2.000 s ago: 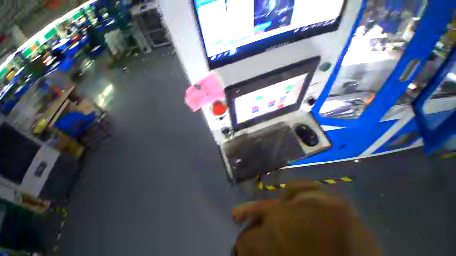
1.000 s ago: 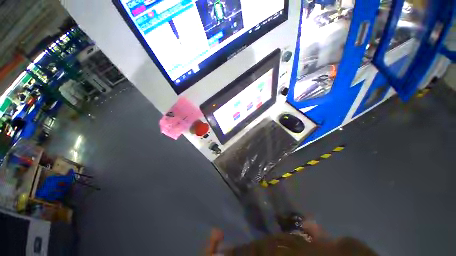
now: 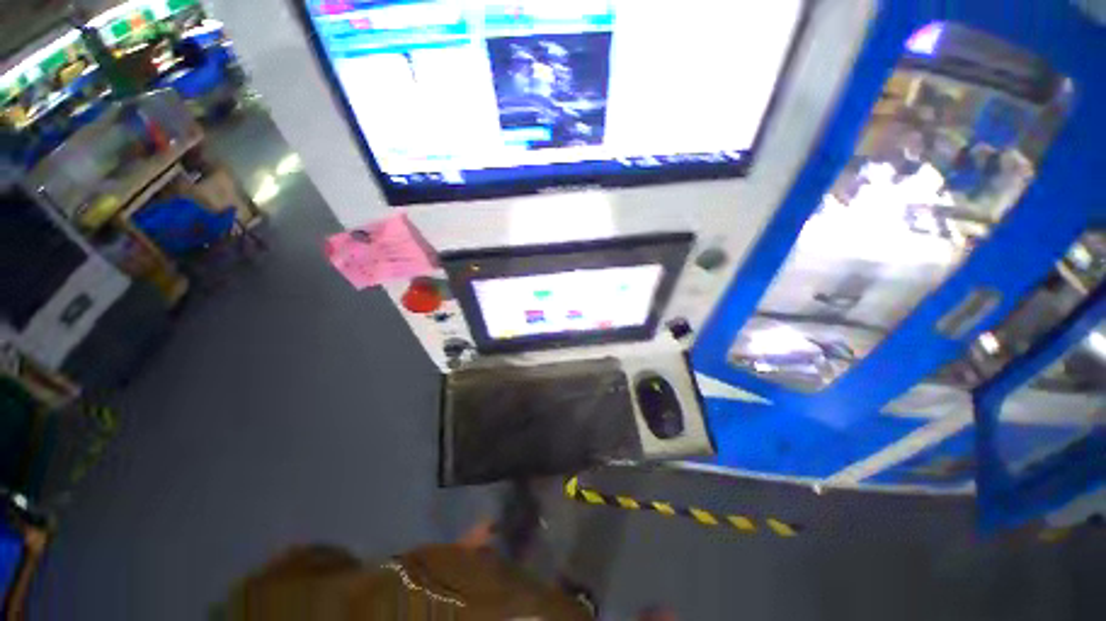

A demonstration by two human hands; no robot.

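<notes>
A dark keyboard tray (image 3: 540, 419) stands out below a tilted touchscreen (image 3: 568, 301). A black oval mouse (image 3: 660, 404) lies on the pale right part of the tray. A large lit monitor (image 3: 558, 91) is above the touchscreen. A blurred brown sleeve (image 3: 412, 585) crosses the bottom edge. A bit of skin, part of a hand (image 3: 477, 535), shows at the sleeve's upper edge, below the tray and apart from it. Another small skin-coloured patch is cut off by the bottom edge. I cannot tell which hand is which, nor whether either holds anything.
A red emergency stop knob (image 3: 422, 296) is left of the touchscreen, under a pink paper (image 3: 382, 252). Blue-framed machine doors (image 3: 970, 313) with clear windows are on the right, one swung outward. Yellow-black tape (image 3: 679, 512) marks the floor. A blue chair (image 3: 184, 223) is at the left.
The view has turned, so the panel now sits more level and the monitor looks larger. The brown sleeve has shifted left along the bottom edge. The mouse and pink paper keep their places on the machine.
</notes>
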